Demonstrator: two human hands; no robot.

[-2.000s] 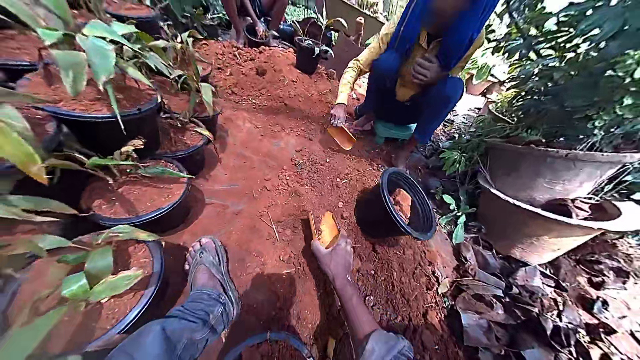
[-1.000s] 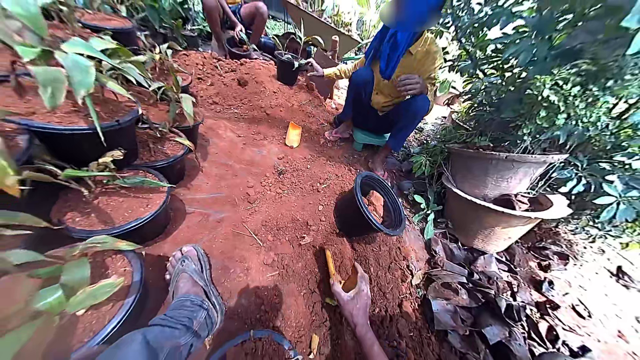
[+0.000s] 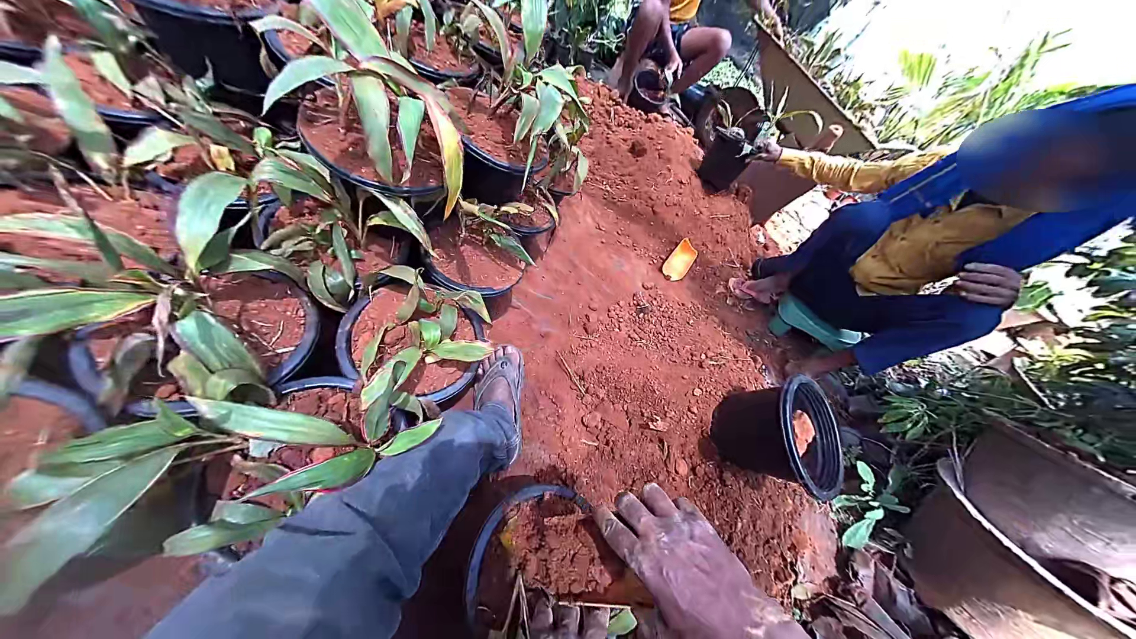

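Note:
My right hand (image 3: 688,564) is at the right rim of a black plastic pot (image 3: 475,555), back up and fingers spread. Beside and beneath it, over the pot, is a mound of red soil (image 3: 564,546), with an orange surface, likely a scoop (image 3: 632,589), showing by the palm; its grip is hidden. Fingers of my left hand (image 3: 568,621) show at the bottom edge, by thin plant stems; the rest is out of view. A tilted black pot (image 3: 759,435) with some soil inside stands to the right. Another orange scoop (image 3: 680,259) lies on the soil ahead.
Potted leafy plants (image 3: 417,346) crowd the left, beside my sandalled foot (image 3: 500,399). A person (image 3: 896,257) sits on a low green stool (image 3: 812,324) at right, one hand at a small potted plant (image 3: 723,155). Another person crouches at the top. Large planters (image 3: 1021,524) stand lower right.
My right hand has moved from the loose soil to the pot near me, and left-hand fingers now show. The other person's scoop, earlier in hand, lies on the ground. The view has swung left.

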